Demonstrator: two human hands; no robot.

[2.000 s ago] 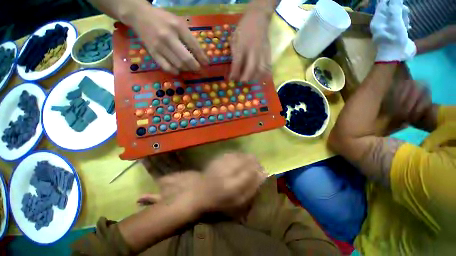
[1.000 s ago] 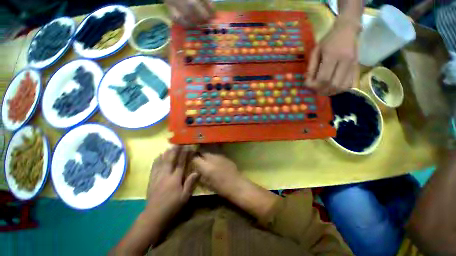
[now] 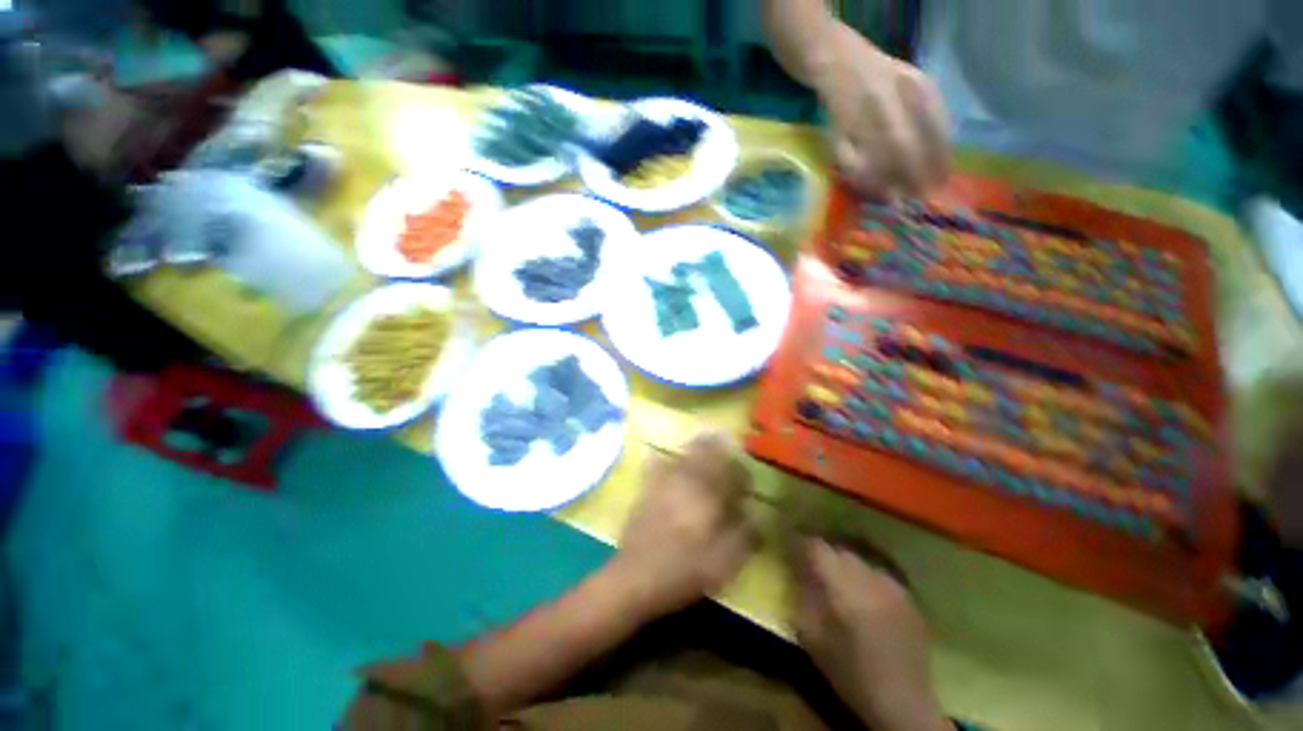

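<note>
A red-orange mould plate (image 3: 1000, 321) with two banks of round holes, filled with small coloured pieces, lies tilted on the table at the right. My left hand (image 3: 693, 521) is at the near table edge, left of the plate's near corner, fingers bent. A thin line like a stick (image 3: 767, 500) shows beside its fingers; whether the hand holds it is too blurred to tell. My right hand (image 3: 862, 621) is below the plate's near edge, blurred, its fingers partly hidden. Neither hand touches the plate. Another person's hand (image 3: 886, 122) is over its far left corner.
White plates hold grey-blue pieces (image 3: 550, 414), teal strips (image 3: 700, 303), yellow-ochre pieces (image 3: 400, 357), orange pieces (image 3: 433, 229), and black with yellow pieces (image 3: 650, 150). A cream bowl (image 3: 765, 193) stands near the plate. A white jug-like shape (image 3: 272, 243) is at the far left; a red stool (image 3: 215, 421) stands below.
The view has swung left, so the mould plate appears further right and slanted. My hands, together a second ago, are now apart. The other person's right-side hand is no longer clearly seen.
</note>
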